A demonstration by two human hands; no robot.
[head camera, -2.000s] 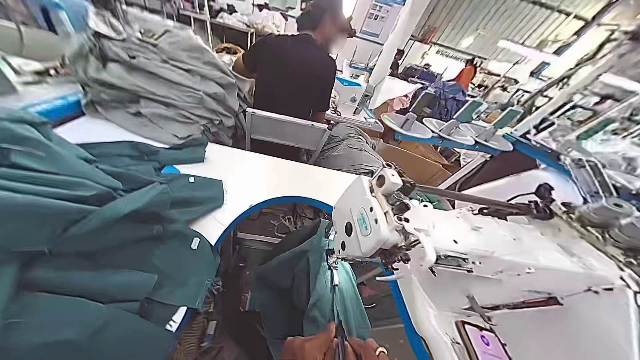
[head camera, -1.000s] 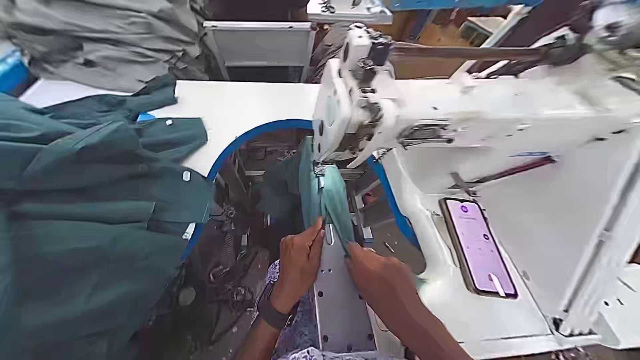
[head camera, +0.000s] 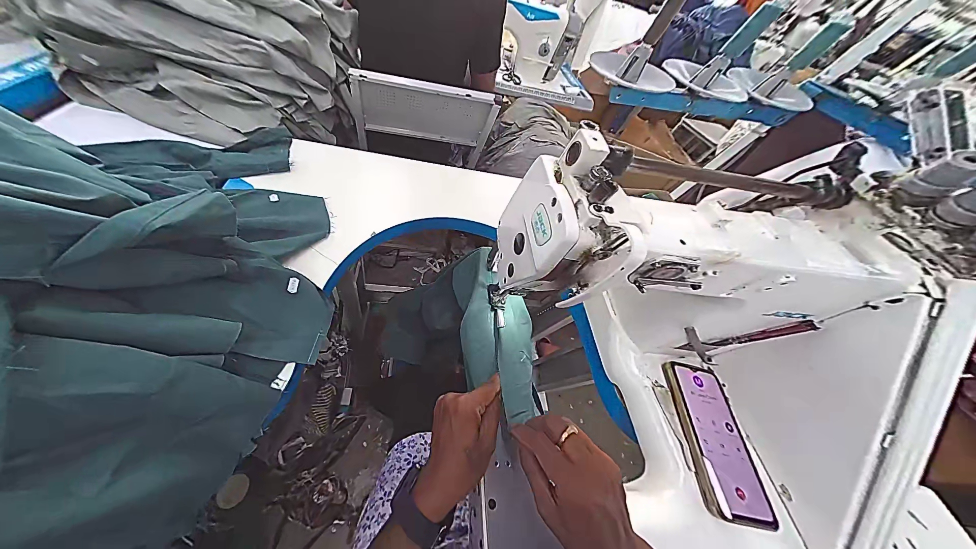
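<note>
A Jack industrial sewing machine [head camera: 545, 221] with a white head has green fabric [head camera: 499, 343] lying under its presser foot [head camera: 497, 296], over the narrow arm bed [head camera: 507, 496]. My left hand [head camera: 463, 427] pinches the left edge of this fabric between thumb and fingers, near the middle of the bed. Close beside it, my right hand [head camera: 568, 473], with a ring on one finger, grips the fabric's lower right end. The rest of the green piece hangs behind the bed within the table's cutout. Parts of the fingertips are hidden by the cloth.
Green garment pieces [head camera: 137, 320] are heaped on the white table [head camera: 381, 187] at left, grey cloth [head camera: 206, 61] behind. A smartphone [head camera: 720, 446] and a red-handled tool [head camera: 762, 334] lie right of the machine. A person [head camera: 427, 38] is beyond a metal frame [head camera: 427, 107]; thread stands [head camera: 705, 80] are at back right.
Both hands stay at the fabric on the bed, and more green cloth shows spread between the foot and my fingers than a second ago. The view has tilted upward since then.
</note>
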